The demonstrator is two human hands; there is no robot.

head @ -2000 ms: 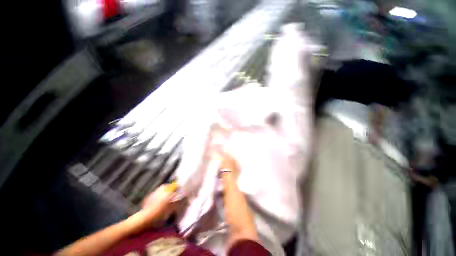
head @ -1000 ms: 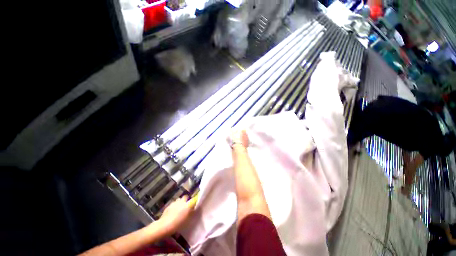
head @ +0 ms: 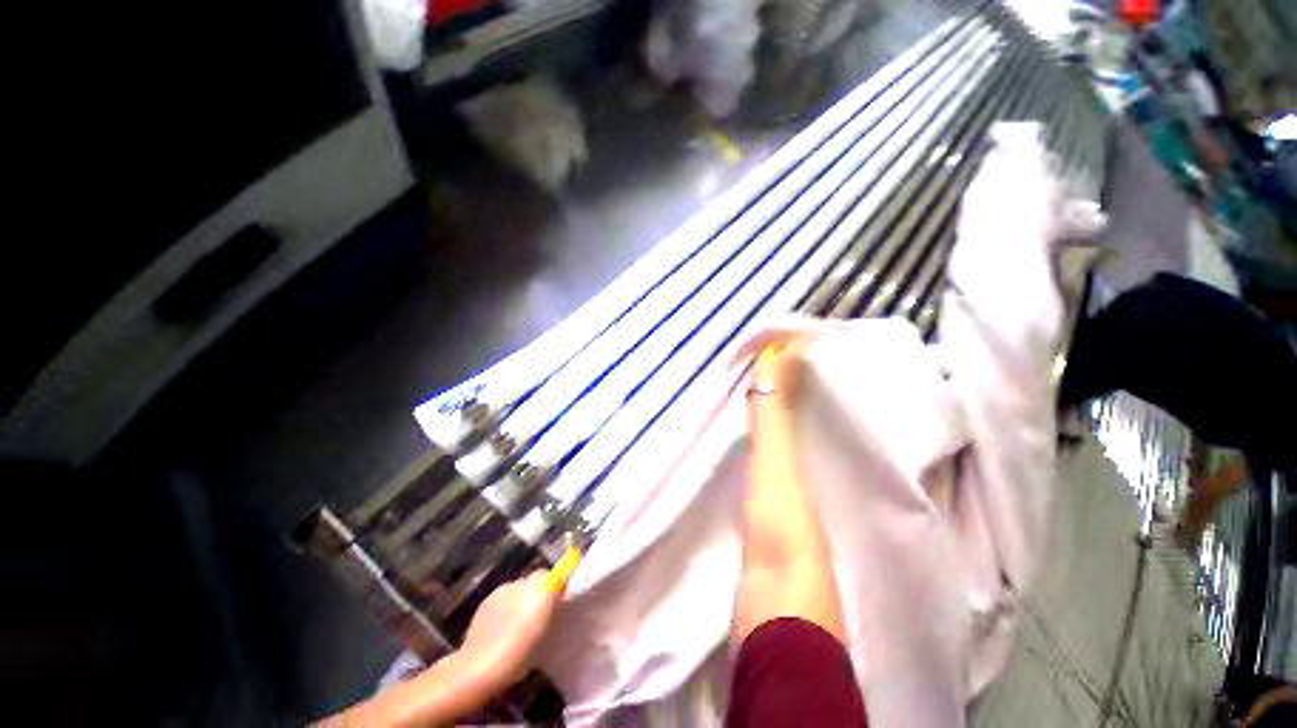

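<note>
A pale pinkish-white cloth panel point(head: 910, 469) lies loose and crumpled over metal tubes point(head: 427, 555). Several tubes at the left are covered in matt white cloth point(head: 711, 277) and form ridges. My left hand point(head: 515, 612), with a yellow fingertip, holds the cloth's near left edge by the tube ends. My right hand point(head: 775, 373) is farther up on the cloth with the arm stretched out. It grips a fold of the cloth's far edge; its fingertips are partly hidden. Small metal clips point(head: 526, 477) sit at the near ends of the covered tubes.
A metal end rail point(head: 377, 576) runs along the near left. A dark-clothed person point(head: 1188, 356) leans in at the right, over a neighbouring table with grey ribbed cloth point(head: 1088, 569). A large dark machine point(head: 214, 270) stands left, with a pale bundle point(head: 526, 128) on the floor.
My right hand has moved farther up and right along the tubes, drawing the cloth edge taut. My left hand stays by the tube ends. The view has shifted slightly.
</note>
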